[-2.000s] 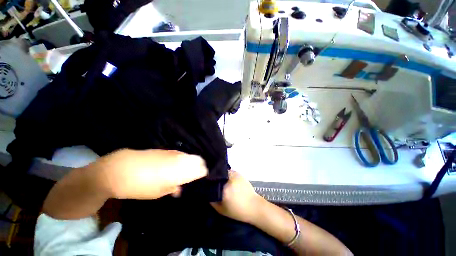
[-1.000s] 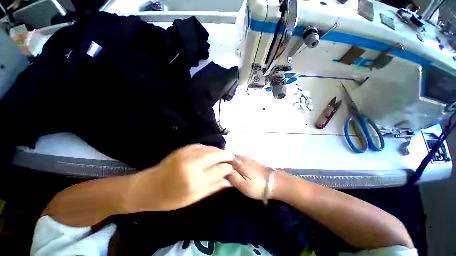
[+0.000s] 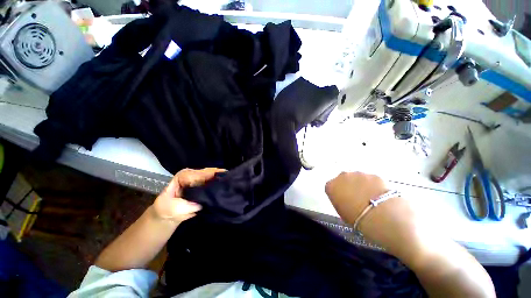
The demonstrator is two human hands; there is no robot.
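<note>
A black garment with a small white label is heaped on the left of the white machine table and hangs over its front edge. My left hand grips a folded edge of it near the table's front edge. My right hand, with a bracelet on the wrist, is over the table right of the garment, apart from it. Its fingers are curled under and hidden, so what they hold cannot be told. The presser foot and needle area is beyond the right hand.
Red thread snips and blue-handled shears lie at the right. The sewing machine head stands at the upper right. A grey motor-like unit with a round grille is at the upper left. A ruler strip runs along the table's front edge.
My hands were together at the table's front edge and are now apart. The left has hold of the garment's edge and lifts it; the right has moved onto the table. The view has shifted left.
</note>
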